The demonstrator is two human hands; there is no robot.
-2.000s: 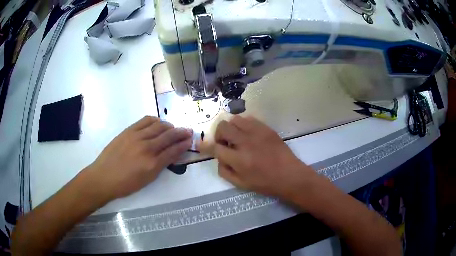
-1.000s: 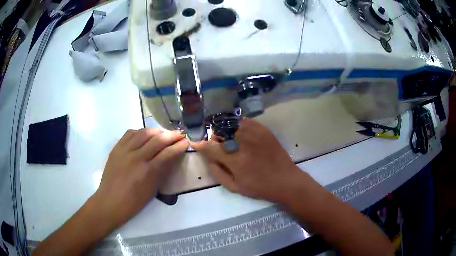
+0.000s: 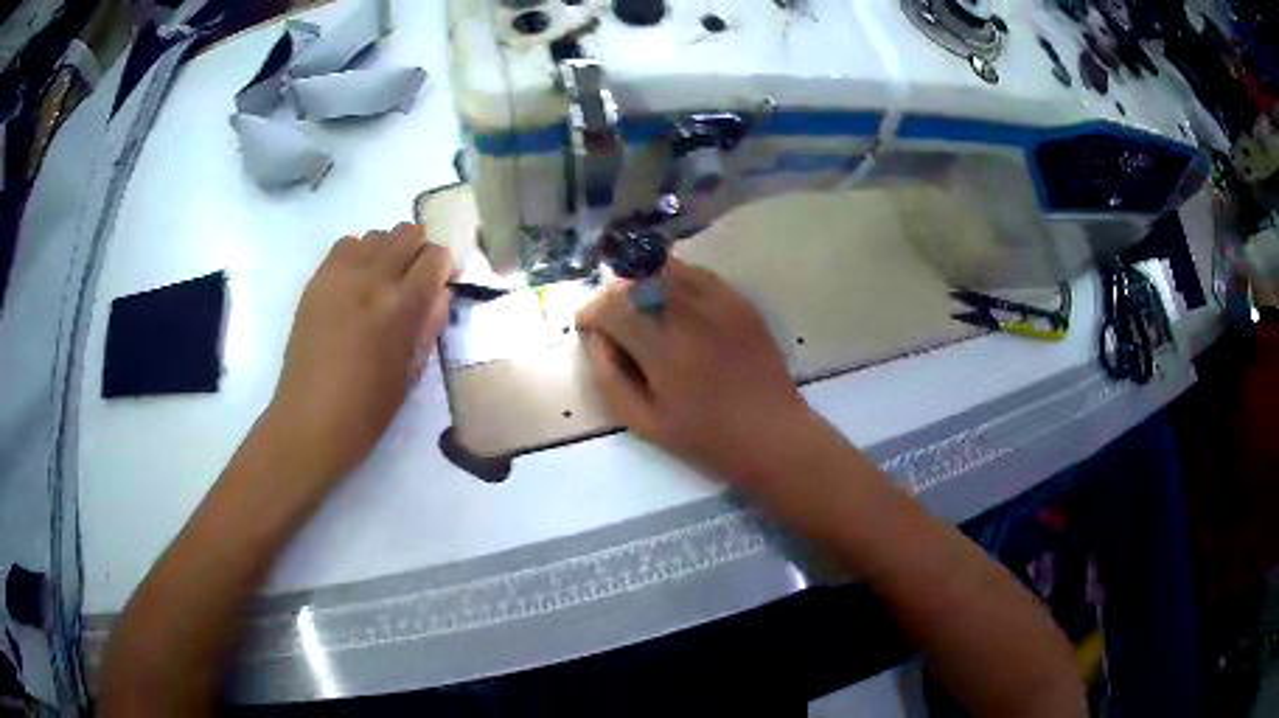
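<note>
My left hand is on the left of the needle area, with a small dark cut piece showing as a narrow strip between its fingertips and the presser foot. Most of this piece is hidden by the fingers. My right hand lies on the bed just right of the needle plate, fingers curled. Whether it holds anything is hidden. The sewing machine head stands above, its lamp lighting the needle area brightly.
A dark square piece lies at left. Curled pale pieces lie at upper left. Yellow-and-black snips and black-handled scissors lie at right. A ruler strip follows the front edge. Grey fabric lines the left edge.
My left hand has moved left and away from my right hand, and a dark strip now shows at its fingertips. My right hand stays beside the presser foot. The camera view has shifted.
</note>
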